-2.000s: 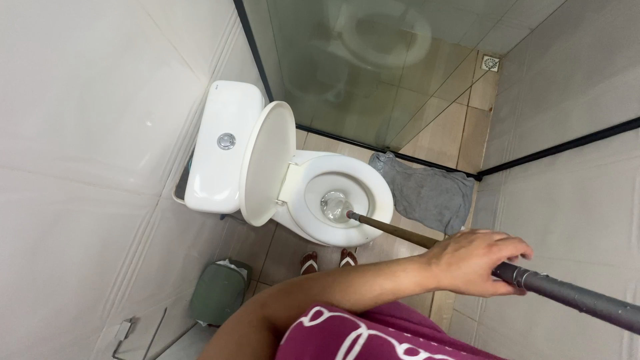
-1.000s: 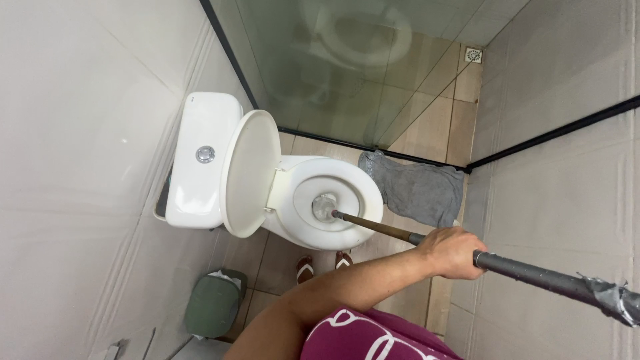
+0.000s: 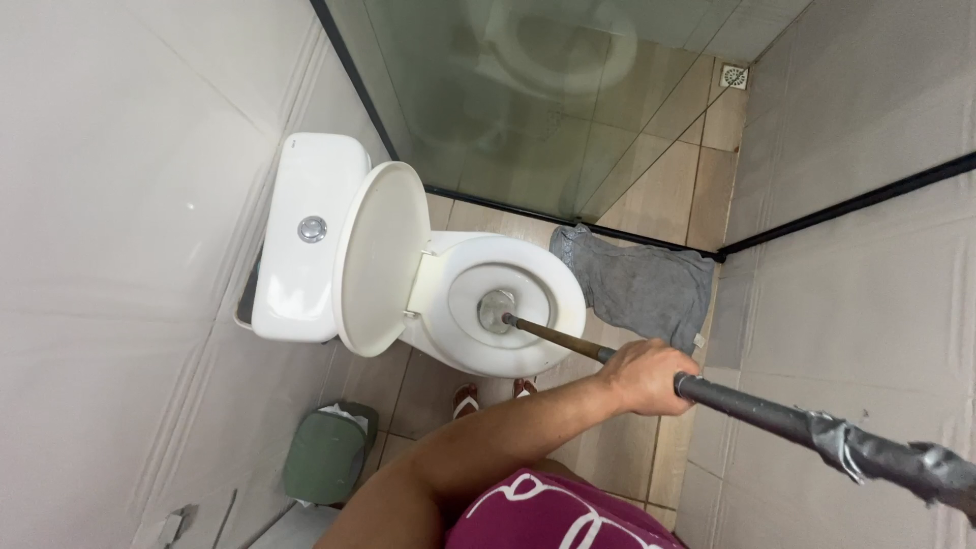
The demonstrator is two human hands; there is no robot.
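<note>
My left hand [image 3: 650, 377] is closed around a long dark pole [image 3: 743, 408] with a brown lower section. Torn silvery tape wraps its upper part, which runs out of view at the right edge. The pole slants down into the bowl of a white toilet [image 3: 568, 305], its lower end at the water; whatever is on that end is unclear. The toilet lid [image 3: 385, 259] is raised against the cistern [image 3: 305, 274], which has a round chrome flush button [image 3: 312, 229]. My right hand is out of view.
A rumpled grey cloth [image 3: 648, 286] lies on the tiled floor beside a glass shower panel [image 3: 526, 122]. My feet in flip-flops [image 3: 466, 400] stand beside the toilet. A green lidded bin [image 3: 326, 457] is at lower left, and a floor drain [image 3: 733, 76] at upper right.
My left hand's fingers, partly spread on the pole two seconds ago, are wrapped around it. More of the pole's taped upper part shows now.
</note>
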